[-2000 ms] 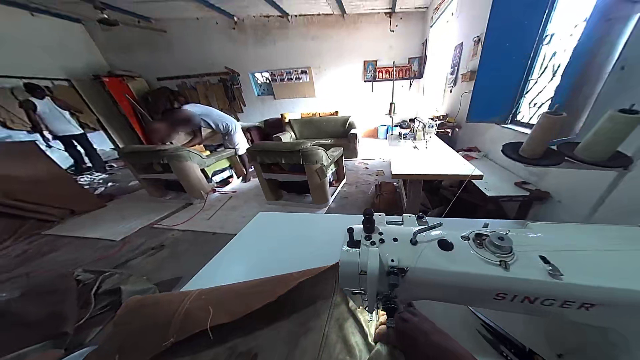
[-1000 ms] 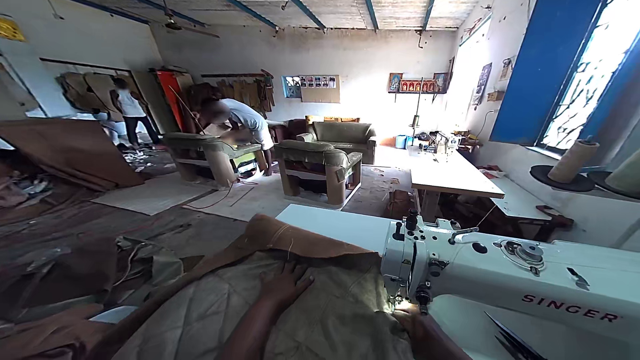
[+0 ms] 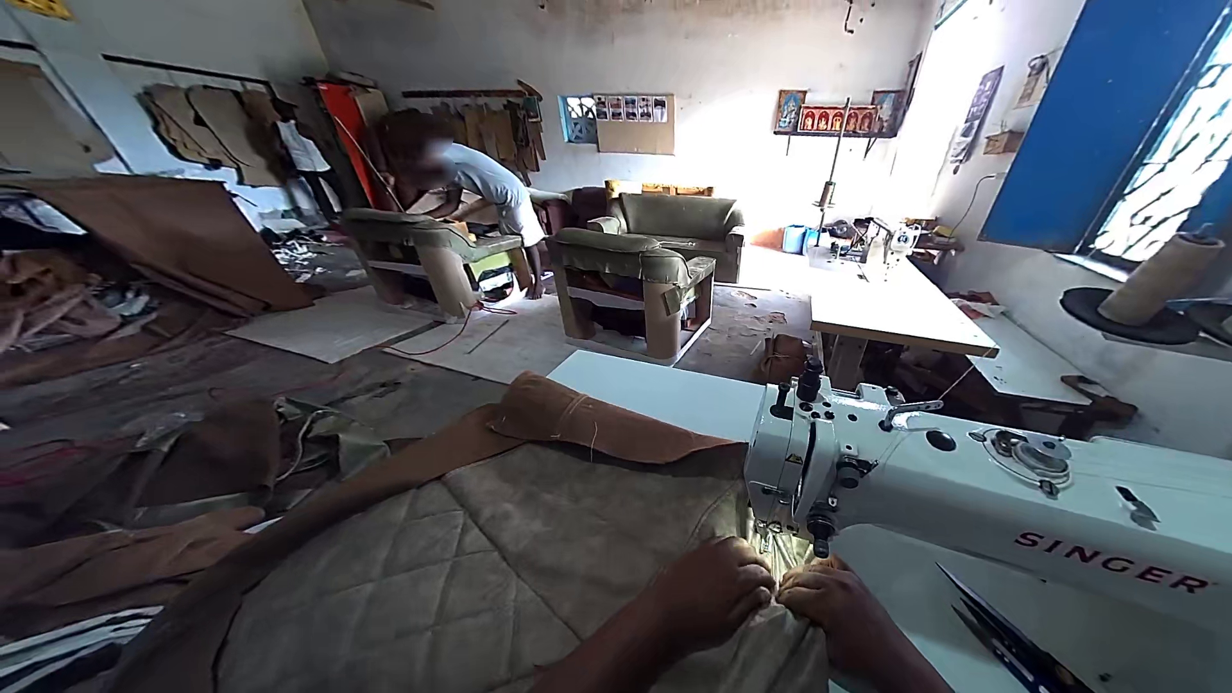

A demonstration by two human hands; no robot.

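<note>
A white Singer sewing machine (image 3: 962,491) stands at the right, its needle area lit. Under and in front of its presser foot lies a large quilted olive-brown cover (image 3: 462,568) with a brown fabric edge (image 3: 606,423) folded over at the back. My left hand (image 3: 712,592) pinches the cover just in front of the foot. Close beside it, my right hand (image 3: 833,602) grips the same cloth, fingertips nearly touching the left ones. Dark scissors (image 3: 1011,635) rest on the machine bed right of my right hand. The stitching point itself is partly hidden.
Fabric pieces (image 3: 221,462) lie heaped at the left. Beyond the table stand green armchairs (image 3: 626,289), where a person (image 3: 491,183) bends over one. Another sewing table (image 3: 895,308) stands behind the machine. Thread cones (image 3: 1160,279) are at the right; another person (image 3: 303,154) stands far left.
My left hand has moved right, from lying spread on the cover one second ago to pinching cloth by the presser foot. My right hand remains near the needle area.
</note>
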